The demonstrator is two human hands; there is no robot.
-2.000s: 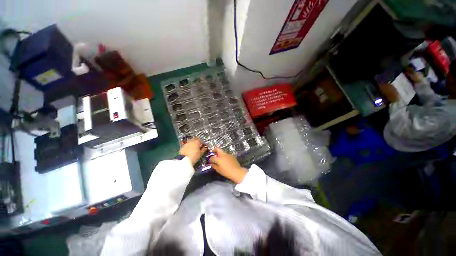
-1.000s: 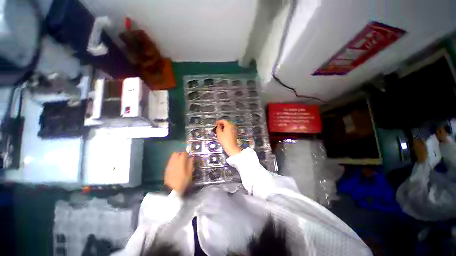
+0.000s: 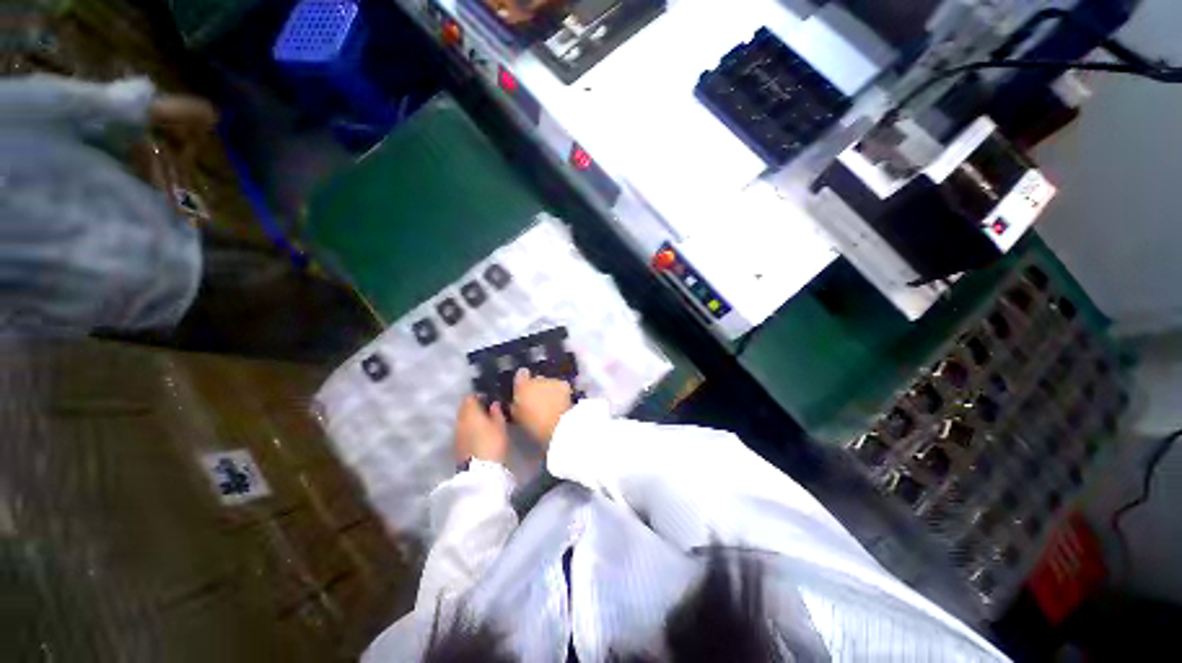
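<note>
A black fixture with pale squares along its top row lies on the white blister tray. Several small dark square housings sit in a slanted row in that tray. My left hand is at the fixture's lower left edge. My right hand is over the fixture's lower middle, fingers on it. The fingers hide what, if anything, is between them, so I cannot tell whether either hand grips a part.
The gantry machine's white bed is ahead, carrying another black fixture. A clear blister tray with dark squares is at right, beside a red box. A blue stool and a coworker's sleeve are at left.
My view has turned left from the clear blister tray to the white tray. Both hands have left the clear tray and are now at the black fixture.
</note>
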